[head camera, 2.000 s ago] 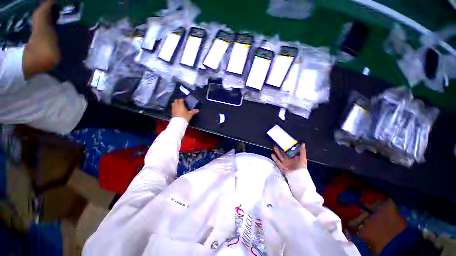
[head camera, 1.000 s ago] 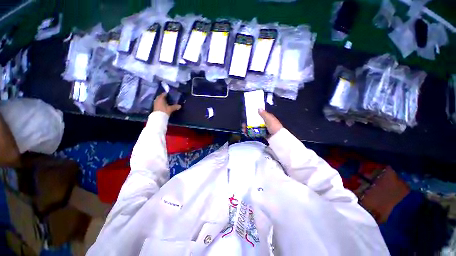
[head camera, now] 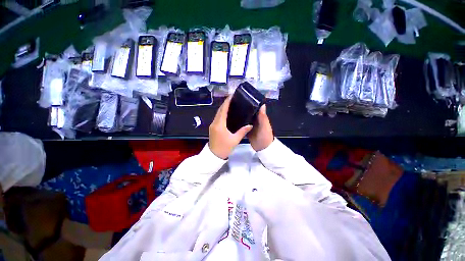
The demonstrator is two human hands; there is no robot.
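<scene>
A dark, shiny back cover (head camera: 244, 106) is held up in front of me at the mat's front edge. My left hand (head camera: 223, 133) grips its left side and lower end. My right hand (head camera: 262, 130) holds its right side, partly hidden behind it. Whether the open-backed phone is under the cover cannot be seen. Several open-backed phones (head camera: 196, 53) with white batteries and yellow marks lie in a row on clear plastic bags behind. A dark phone with a white outline (head camera: 193, 97) lies sideways left of my hands.
The black mat (head camera: 301, 122) carries bagged parts (head camera: 363, 81) at right and more bagged packets (head camera: 107, 112) at left. A small dark part (head camera: 159, 117) and a white scrap (head camera: 198, 121) lie left of my hands. A green belt (head camera: 214, 15) runs behind. A neighbour's white sleeve (head camera: 20, 159) shows at left.
My left hand has moved right from the dark parts at left and now holds a dark cover. The white battery face in my right hand is out of sight. Both hands are now together.
</scene>
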